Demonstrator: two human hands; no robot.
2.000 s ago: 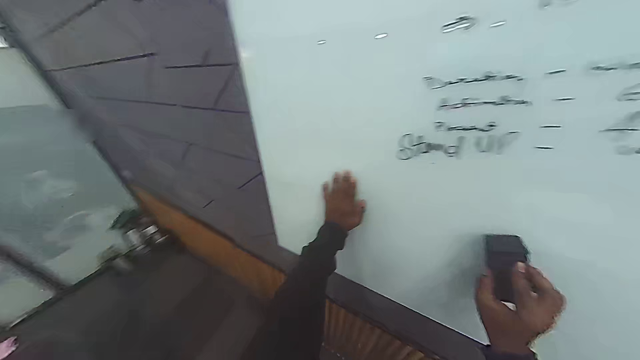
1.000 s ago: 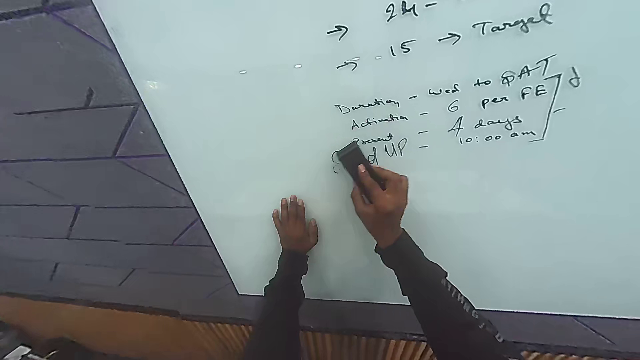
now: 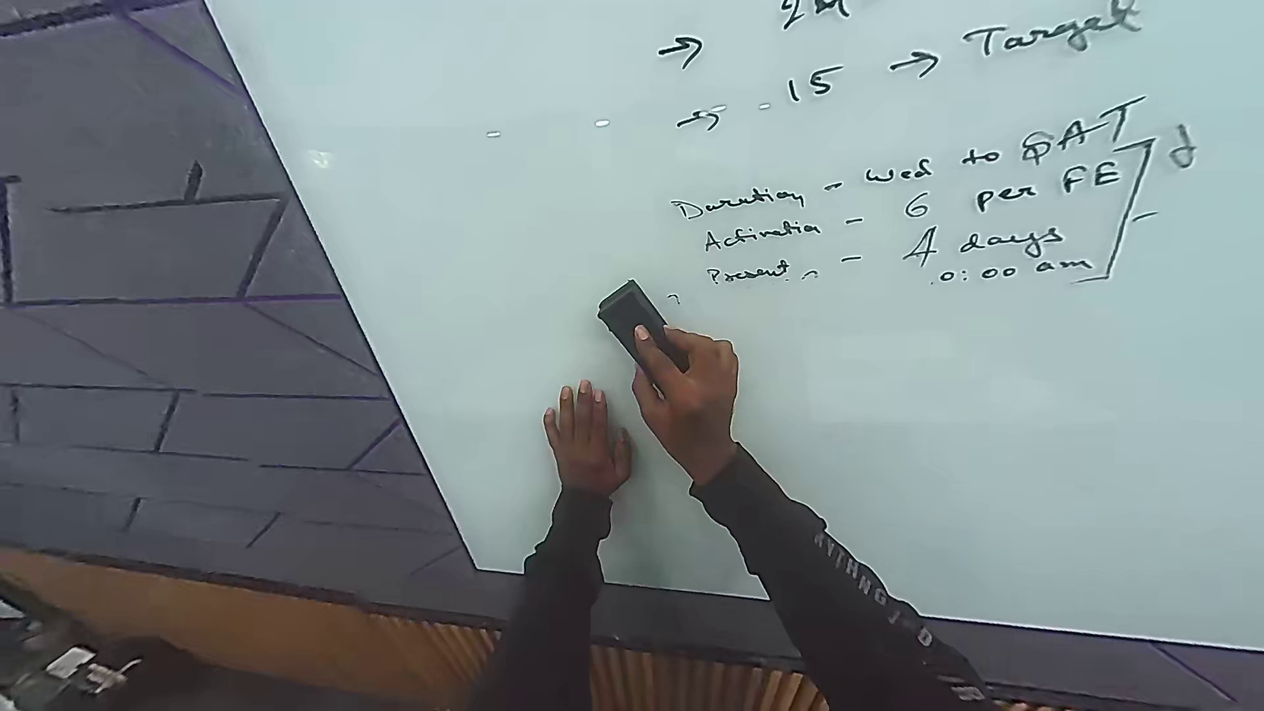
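Observation:
My right hand (image 3: 696, 395) grips a black whiteboard eraser (image 3: 632, 311) against the glossy whiteboard (image 3: 889, 474), just left of and below the handwritten lines. Flat on the board, lower and to the left, lies my left hand (image 3: 590, 444), palm down with fingers spread a little and nothing in it. Several rows of black marker writing (image 3: 889, 237) fill the board's upper right, with a tall bracket beside the lower rows. A small leftover stroke (image 3: 674, 298) shows just right of the eraser's top.
A grey wall (image 3: 197, 346) with dark lines borders the board's slanted left edge. Below the board run a dark ledge (image 3: 681, 617) and ribbed wood panelling (image 3: 454, 647). Blurred items (image 3: 84, 671) lie at the bottom left corner.
The lowest row's words at left, seen in the earlier frames, are gone, as is the first digit of its time. The eraser, over that row a second ago, is now left of and below it.

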